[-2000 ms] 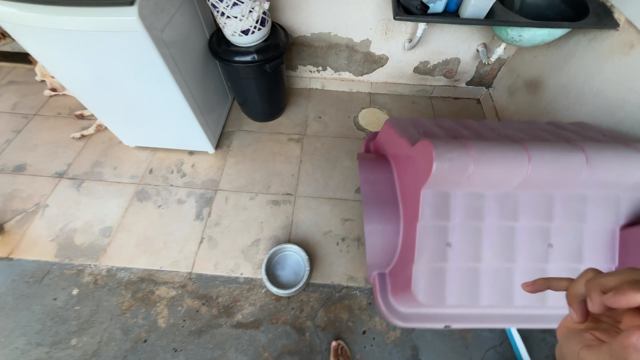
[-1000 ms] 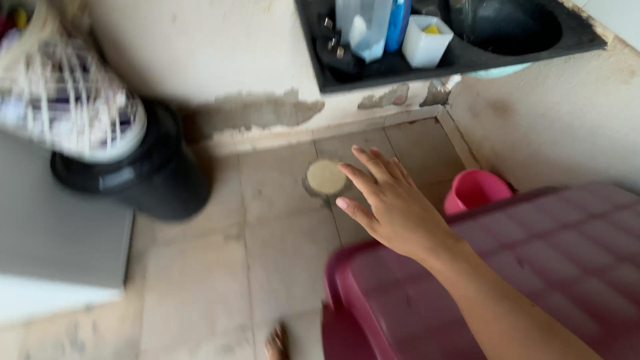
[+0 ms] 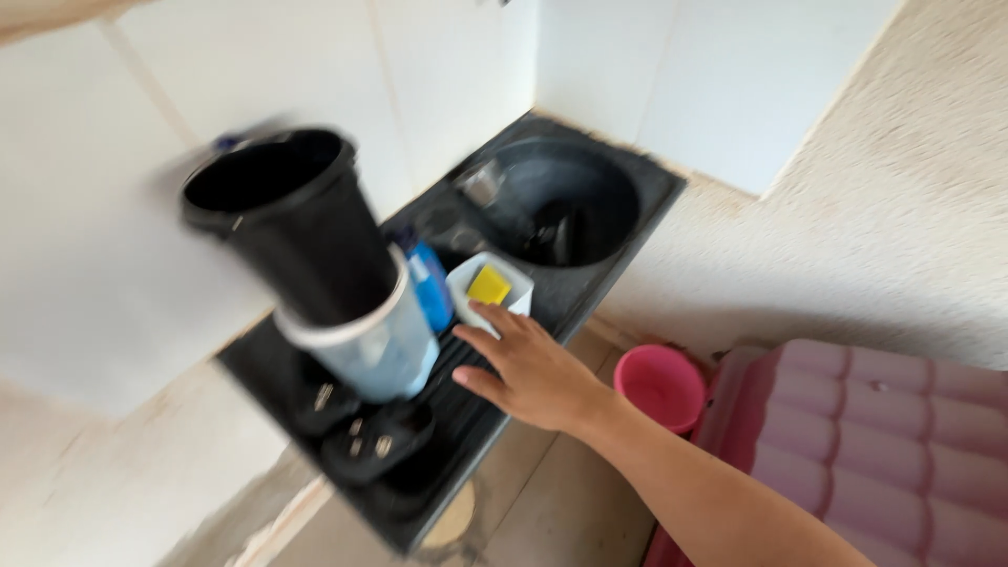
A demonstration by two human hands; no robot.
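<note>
My right hand (image 3: pixel 535 374) reaches in from the lower right, palm down, fingers apart and holding nothing that shows. Its fingertips are at the near side of a white plastic container (image 3: pixel 514 302) with a yellow sponge (image 3: pixel 489 285) in it; whether they touch it I cannot tell. Beside that container stands a blue bottle (image 3: pixel 430 287). Left of it, a black bucket (image 3: pixel 315 244) sits in a translucent white bucket (image 3: pixel 378 358). All stand on the black sink counter (image 3: pixel 563 303), with a round basin (image 3: pixel 583 205) behind. My left hand is out of view.
Black sandals or similar black items (image 3: pixel 378 441) lie at the counter's near left end. Below, on the floor, are a pink bucket (image 3: pixel 660 386) and a large pink ribbed plastic piece (image 3: pixel 882 433) at the right. Walls (image 3: pixel 465 71) border the counter.
The view has swung up to the sink counter. My right hand, over the floor a second ago, is now at the white container on the counter.
</note>
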